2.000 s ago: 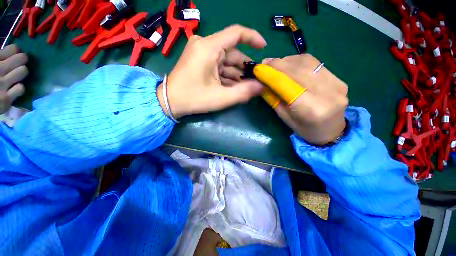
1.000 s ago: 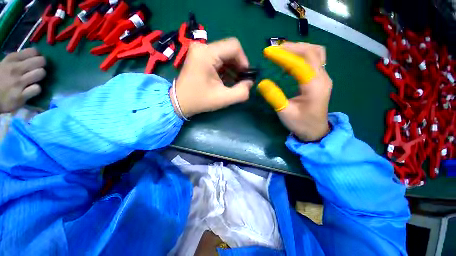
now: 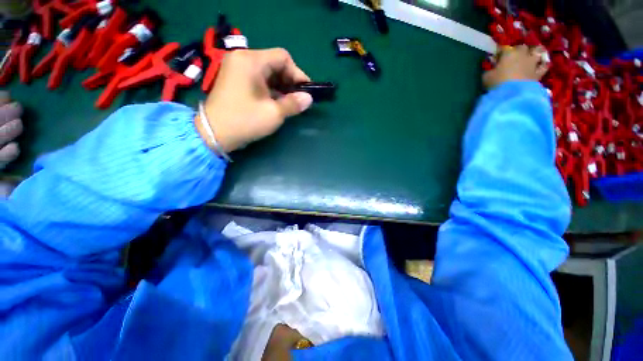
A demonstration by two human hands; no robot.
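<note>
My left hand (image 3: 257,95) holds a small black electronic module (image 3: 319,89) between thumb and fingertips above the green bench. The module's right end sticks out past the fingers. My right hand (image 3: 517,65) is at the near-left edge of the heap of red spring clamps (image 3: 589,106) at the right. Its fingers reach in among the clamps and are mostly hidden, so I cannot tell if it grips one. Another module with an amber flex cable (image 3: 358,53) lies on the bench beyond my left hand.
Red clamps with black parts (image 3: 144,72) lie at the upper left. A pale strip (image 3: 423,22) crosses the far bench, with an amber-and-black part (image 3: 377,14) at it. A blue bin (image 3: 620,187) stands at the right edge. Another person's hand (image 3: 8,130) shows at the left edge.
My right hand has left the module and moved right to the clamp heap. My left hand still holds the module. The view has shifted, moving the bench items in the picture.
</note>
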